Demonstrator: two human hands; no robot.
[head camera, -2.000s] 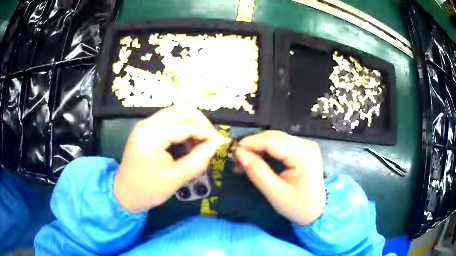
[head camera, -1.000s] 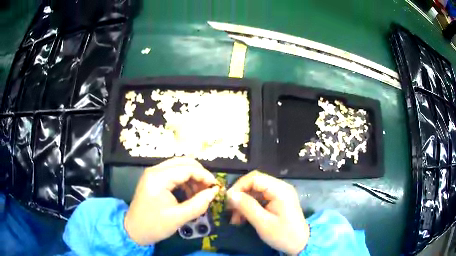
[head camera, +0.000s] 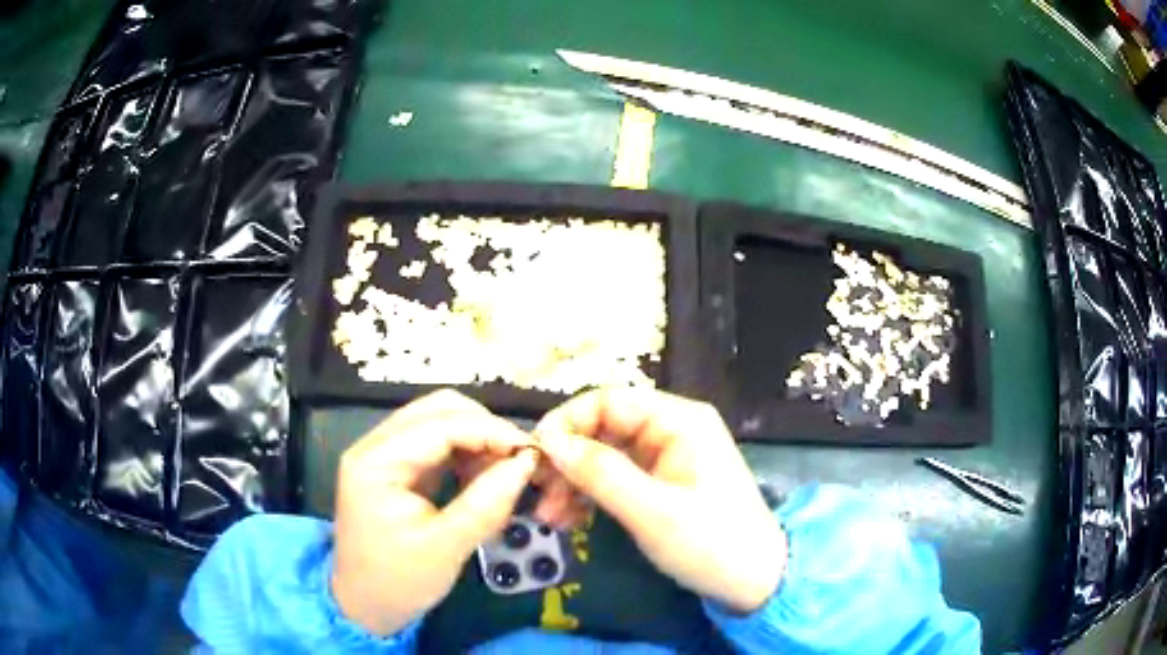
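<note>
My left hand (head camera: 429, 512) and my right hand (head camera: 653, 486) meet fingertip to fingertip just below the left parts tray. A tiny part (head camera: 532, 450) shows between the fingertips; its shape is too small to tell. A phone unit (head camera: 522, 555) with a greyish square block of three round lenses shows below my hands; the rest of it is hidden. The left parts tray (head camera: 512, 196) is black and densely filled with cream-white pieces. The right parts tray (head camera: 845, 433) holds a looser heap of white, yellowish and clear-grey pieces on its right side.
Tweezers (head camera: 973, 485) lie below the right tray. Glossy black compartment trays stand at the left (head camera: 192, 275) and right (head camera: 1113, 333). Two pale long strips (head camera: 819, 132) lie beyond the trays. Yellow tape (head camera: 635, 146) and a small pale piece (head camera: 401, 118) show on the green bench.
My view has shifted, so the trays sit lower than two seconds ago. My right hand has moved left and its fingertips now meet those of my left hand.
</note>
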